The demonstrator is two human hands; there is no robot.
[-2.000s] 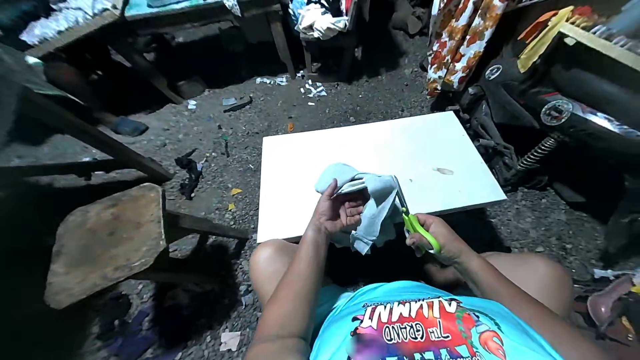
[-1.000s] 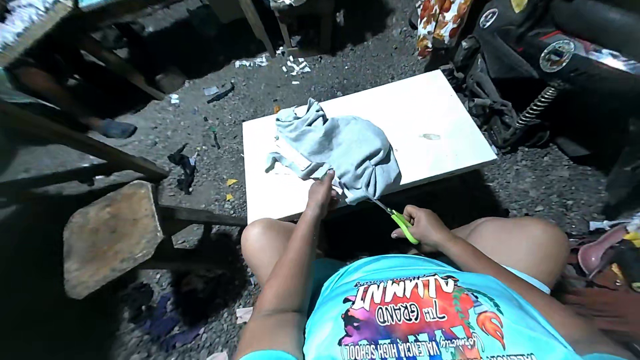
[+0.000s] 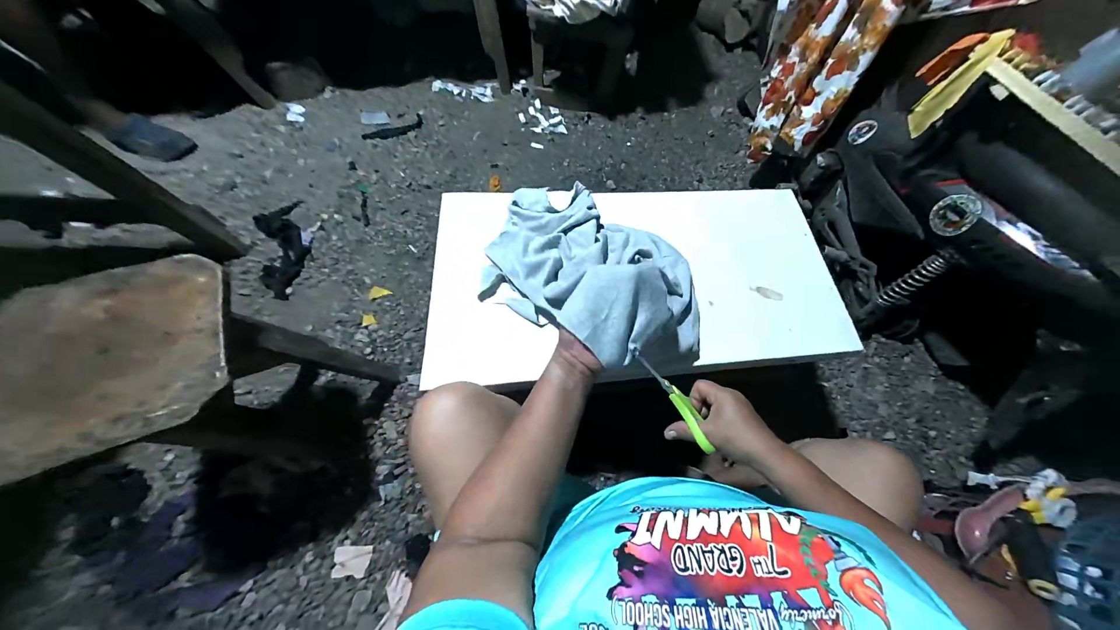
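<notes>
A crumpled light grey cloth (image 3: 604, 280) lies over the left half of a white board (image 3: 752, 271) in front of my knees. My left hand (image 3: 577, 350) reaches under the cloth's near edge; its fingers are hidden there. In my right hand (image 3: 722, 424) is a pair of scissors (image 3: 689, 416) with lime-green handles, held just off the board's near edge. The blade tips touch the cloth's near edge, right of my left wrist.
A wooden stool or bench (image 3: 114, 350) stands at the left. On the right are a motorcycle (image 3: 945, 227) with a coil spring and hanging patterned fabric (image 3: 814, 79). Cloth scraps (image 3: 284, 249) lie on gravelly ground. Another person's foot (image 3: 153, 138) is at the upper left.
The cloth, bunched in my left hand at first, now lies spread on the board. My left hand has gone under its edge. The scissors' tips have come to the cloth's near edge.
</notes>
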